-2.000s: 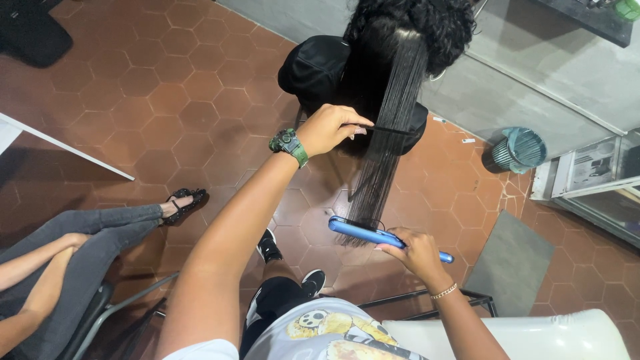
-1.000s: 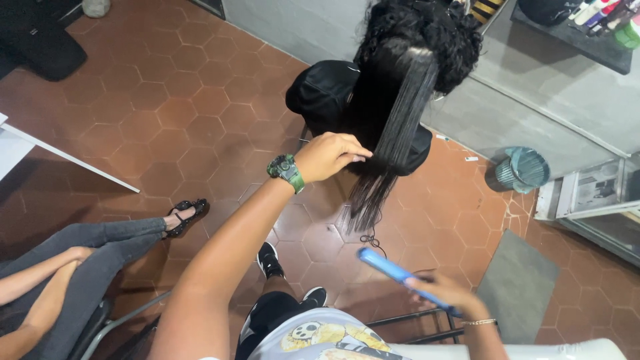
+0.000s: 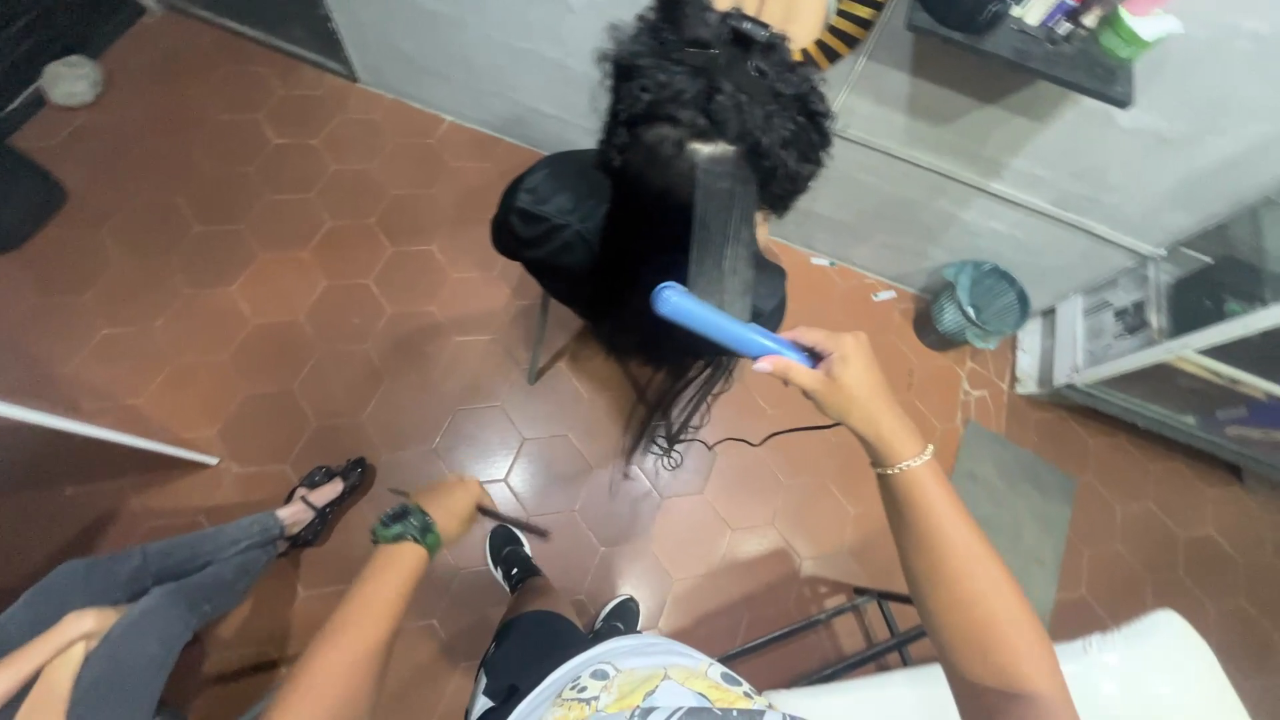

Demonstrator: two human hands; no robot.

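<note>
A seated person in black has dark curly hair [image 3: 720, 100], with a straight section [image 3: 722, 225] hanging from a parting down the back. My right hand [image 3: 835, 375] grips a blue hair straightener [image 3: 730, 322], which lies across that straight section, well below the roots. The strand between its plates is hidden by the tool. Thin wavy ends hang below it. Lower left, away from the hair, my left hand [image 3: 450, 505] holds a thin dark comb [image 3: 513, 520], whose ends stick out on both sides of the fist.
Another person's legs in grey jeans [image 3: 150, 570] are at the lower left. A wastebasket [image 3: 980, 303] stands by the wall, near a glass-fronted cabinet [image 3: 1180, 350]. A dark shelf [image 3: 1030, 55] holds bottles at upper right. A black cord [image 3: 770, 438] hangs below my right hand.
My left hand has left the hair and moved down and left with the comb. The straightener, below the hair ends a second ago, has moved up onto the straight section.
</note>
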